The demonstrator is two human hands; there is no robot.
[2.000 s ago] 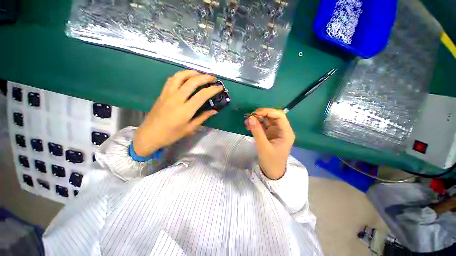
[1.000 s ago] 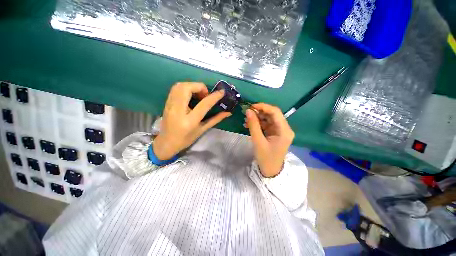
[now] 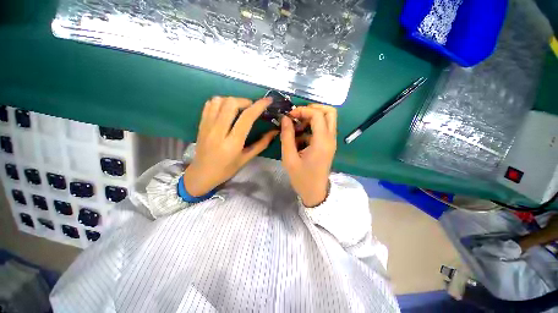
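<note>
A black rounded-square case (image 3: 278,105) is at the front edge of the green mat, just below the large clear blister tray. My left hand (image 3: 225,137), with a blue wrist strap, holds the case from its left side between fingers and thumb. My right hand (image 3: 310,143) is at the case's right side, fingertips pinched together on its lower right part. The small dark flex piece at the right fingertips is mostly hidden by the fingers. Dark tweezers (image 3: 385,110) with a pale end lie on the mat to the right.
The clear blister tray (image 3: 202,52) lies behind the hands. A blue bin (image 3: 471,43) of white bits and another clear tray (image 3: 468,122) are at right, beside a white box (image 3: 537,160) with a red switch. A white housing tray (image 3: 76,150) is below left. Another person's arm (image 3: 541,237) shows lower right.
My right hand has moved left from beside the tweezers onto the case, carrying the small flex piece. The case is turned and slightly higher in my left hand. The view has shifted a little.
</note>
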